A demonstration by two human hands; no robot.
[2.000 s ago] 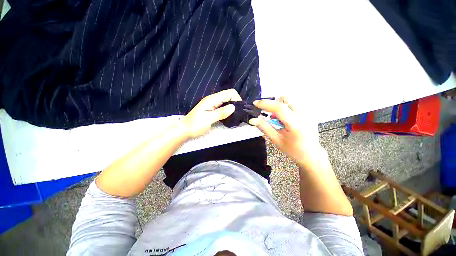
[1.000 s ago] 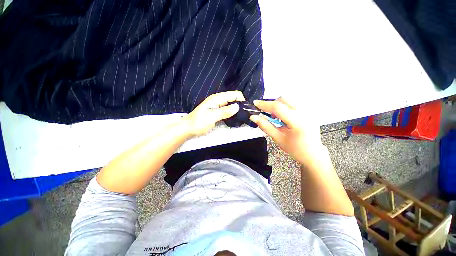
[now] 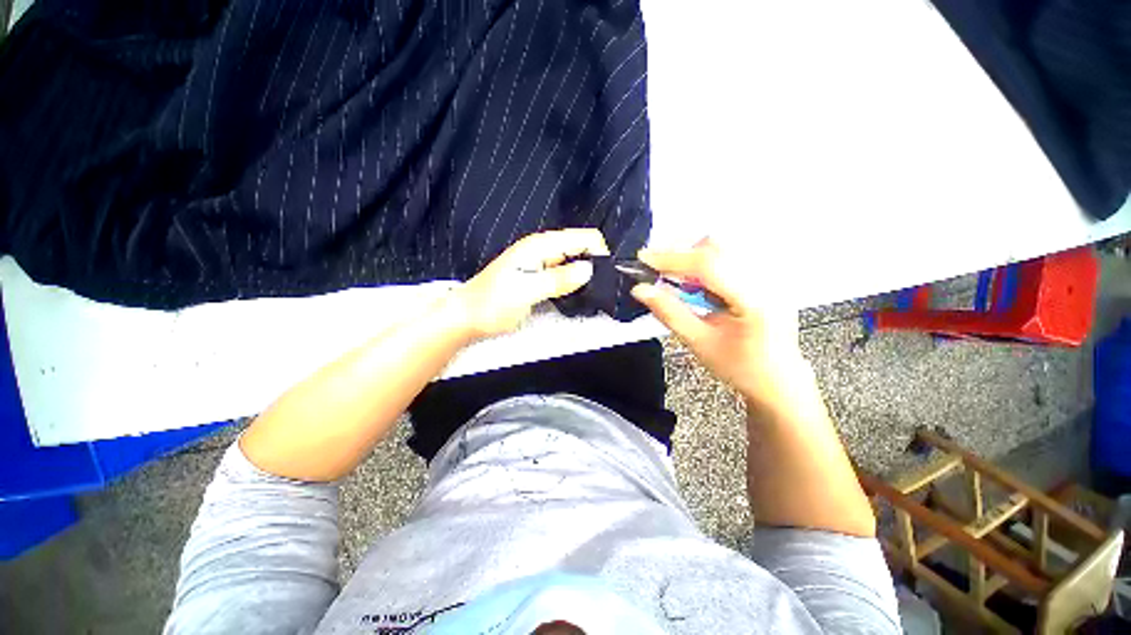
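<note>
A dark pinstriped garment [image 3: 372, 137] lies over the left and middle of the white table [image 3: 161, 366]. My left hand [image 3: 527, 283] is shut on a bunched dark end of the garment [image 3: 595, 289] near the table's front edge. My right hand [image 3: 709, 310] is just right of it and holds small thread snips [image 3: 695, 297], blue at the grip, with dark tips pointing left at the bunched cloth. The fingers hide much of the snips. Whether the tips touch the cloth is too small to tell.
Another dark cloth [image 3: 1067, 99] lies at the table's far right. A red and blue plastic stool [image 3: 1054, 295] and a wooden frame [image 3: 992, 527] stand on the speckled floor at right. Blue bins [image 3: 50, 478] are at lower left.
My right hand has shifted slightly right, and the dark snip tips show more clearly. The bunched cloth hangs a little flatter below my left fingers. My left hand has barely moved.
</note>
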